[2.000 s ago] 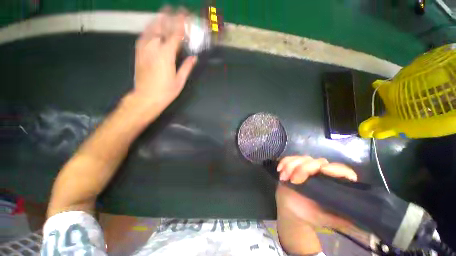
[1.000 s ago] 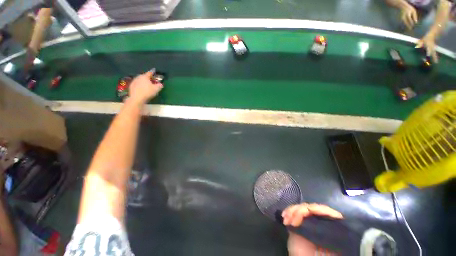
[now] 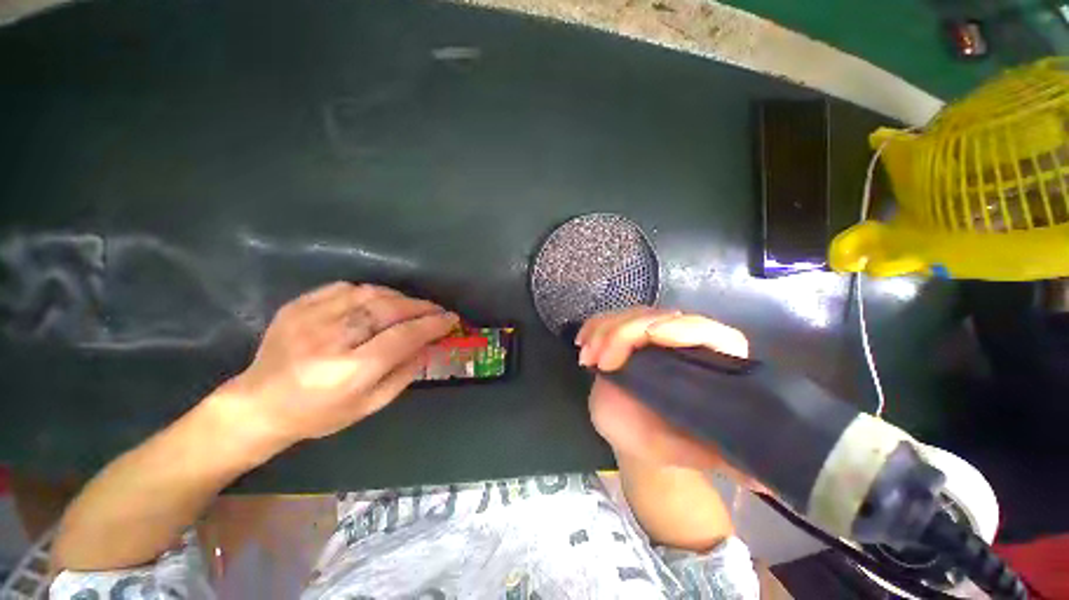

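Observation:
My left hand (image 3: 340, 358) rests on a small device unit (image 3: 478, 355) on the dark bench mat, left of the screw dish. The unit has a black housing, a green board with pale patches and a red part; its left side is hidden under my fingers. My right hand (image 3: 656, 381) is closed around the thick black electric screwdriver (image 3: 739, 416), which has a cream tape band near its rear. Its front end is at the lower rim of the round screw dish (image 3: 596, 275), which holds many tiny grains. The bit tip is not clearly visible.
A flat black slab (image 3: 795, 188) lies on the mat at the right. Beside it stands a yellow fan (image 3: 996, 176) with a white cord. A pale edging (image 3: 727, 41) and the green conveyor (image 3: 856, 29) run along the top right, with one unit (image 3: 968, 39) on it. A white round fan (image 3: 967, 492) is below right.
My left hand has come back from the conveyor to the mat, now with a unit under its fingers. My right hand still holds the screwdriver by the dish. The view has tilted down.

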